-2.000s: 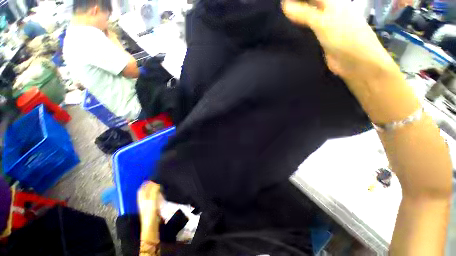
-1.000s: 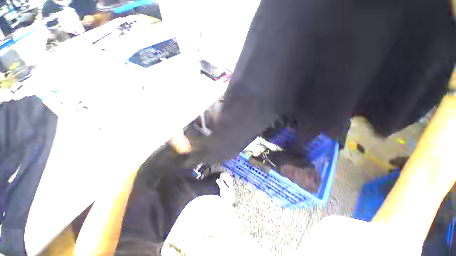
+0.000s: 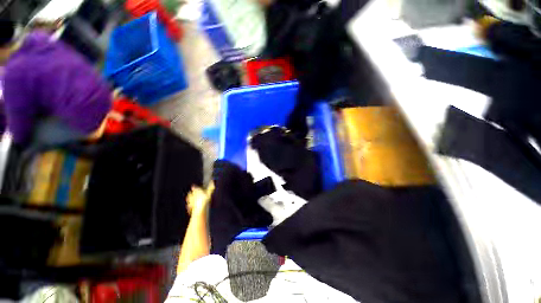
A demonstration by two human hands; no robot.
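Note:
A large black garment (image 3: 368, 237) lies spread in front of me, between the bin and the white table (image 3: 474, 213). The blue plastic bin (image 3: 237, 127) holds black and white pieces. Another black piece (image 3: 228, 207) hangs over the bin's near left side. My left hand (image 3: 200, 198) is small and blurred at the left edge of that piece; its grip on the cloth is unclear. My right hand is not visible.
A cardboard box (image 3: 379, 145) stands between bin and table. A large black box (image 3: 136, 192) is at left, near a person in purple (image 3: 53, 89). A blue crate (image 3: 142, 59) and red stool (image 3: 270, 71) are on the floor. Black pieces (image 3: 486, 133) lie on the table.
The view has swung from the table and openwork crate back to the bin. The black garment, held up earlier, now lies low in front of me. My right hand has left the picture.

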